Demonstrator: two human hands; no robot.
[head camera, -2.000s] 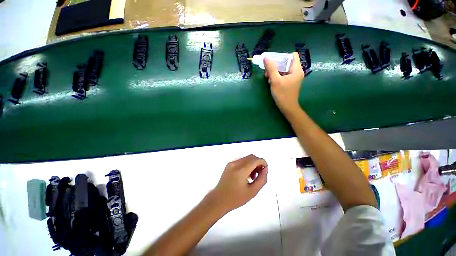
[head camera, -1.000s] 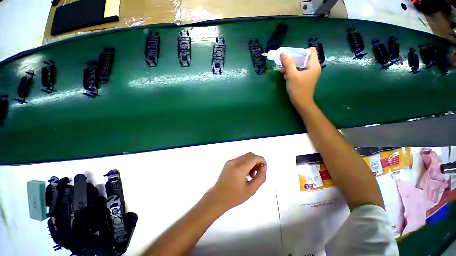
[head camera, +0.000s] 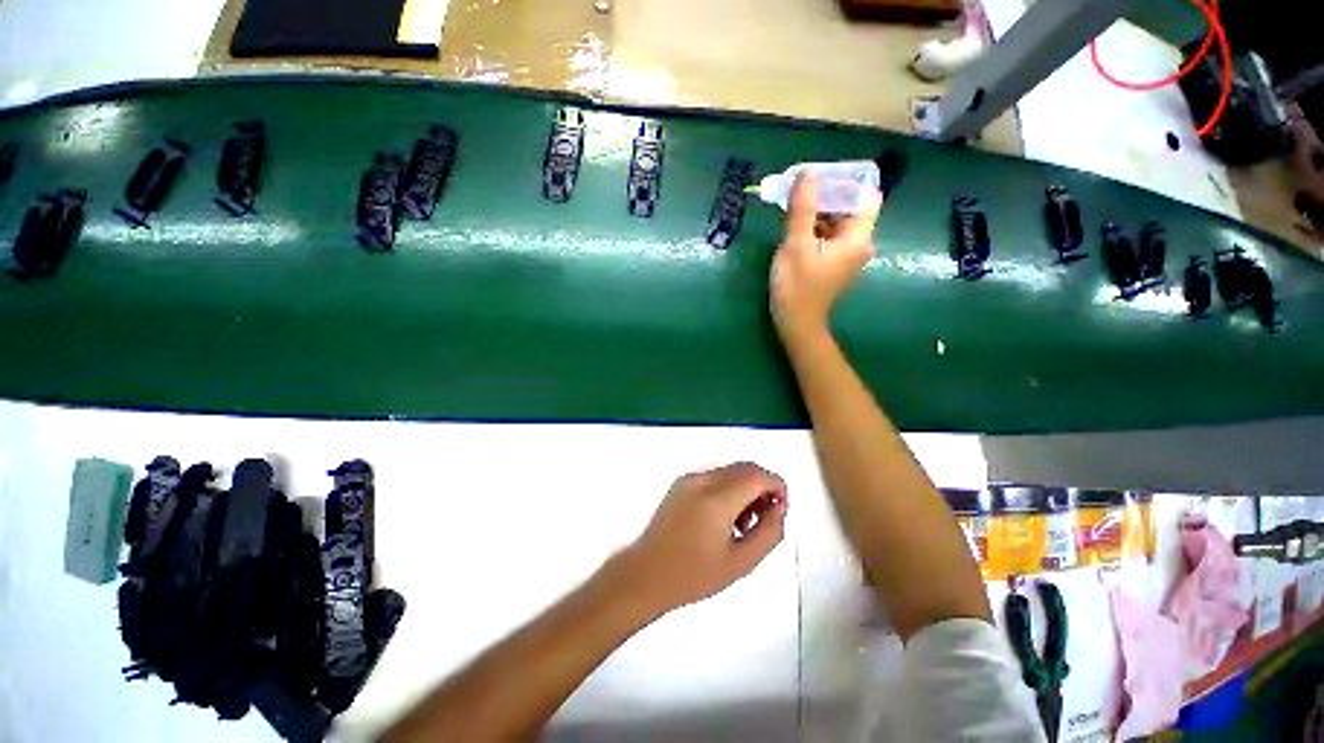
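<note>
My right hand (head camera: 822, 264) is shut on a translucent white dropper bottle (head camera: 839, 189), held sideways over the green conveyor belt (head camera: 581, 319). Its thin yellowish tip points left, at the upper part of a black plastic housing (head camera: 730, 203); I cannot tell if they touch. Other black housings stand spaced along the belt, such as one (head camera: 646, 169) to the left and one (head camera: 971, 237) to the right. My left hand (head camera: 712, 530) is over the white worktop, fingers curled to the thumb, with nothing visible in it.
A heap of black housings (head camera: 240, 595) lies on the worktop at left, beside a grey-green block (head camera: 97, 520). Dark green pliers (head camera: 1037, 639), a pink cloth (head camera: 1183, 617) and printed packaging (head camera: 1016, 540) lie at right. A grey metal post (head camera: 1031, 66) stands across the belt.
The view has shifted, bringing the post and pliers into sight. The bottle tip is now at a different housing, further left in the row. My left hand keeps its curled pose.
</note>
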